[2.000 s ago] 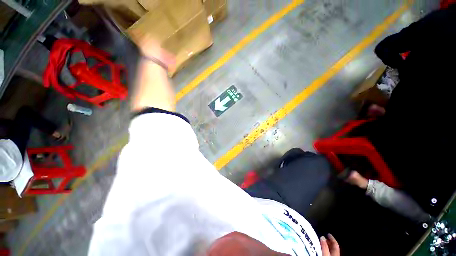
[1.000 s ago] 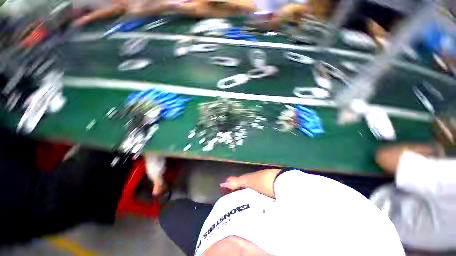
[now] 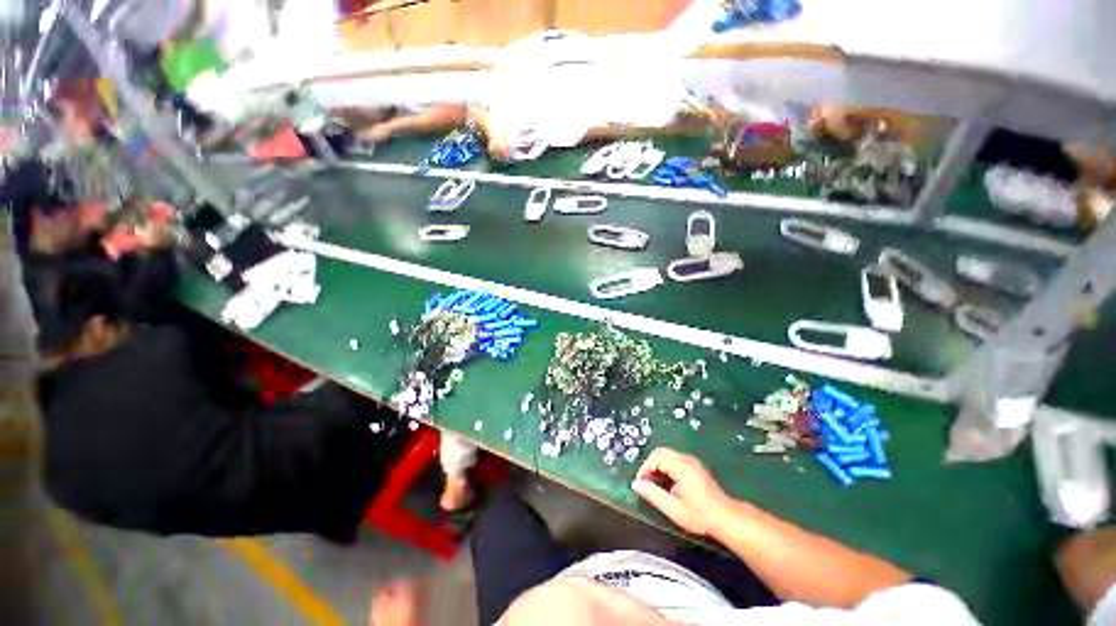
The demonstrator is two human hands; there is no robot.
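My right hand (image 3: 682, 487) is over the near edge of the green bench, fingers curled; I cannot tell whether it holds anything. Just beyond and left of it lie small white and silver discs (image 3: 603, 437), beside a tangled heap of wired boards (image 3: 600, 364). To the right, a pile of blue battery cells (image 3: 849, 434) lies against grey-silver boards (image 3: 783, 413). A blurred skin-coloured patch, possibly my left hand (image 3: 398, 604), shows at the bottom edge; its fingers are not clear.
Another blue cell pile (image 3: 480, 320) lies further left. White oval housings (image 3: 704, 267) lie scattered on the line behind a pale strip. A clear bag (image 3: 997, 397) is at right. A person in black (image 3: 196, 428) sits at left near a red stool (image 3: 416, 501).
The view has swung from the floor and cartons to the bench and is sharper. My right hand has moved from below the bench edge up over it, beside the discs.
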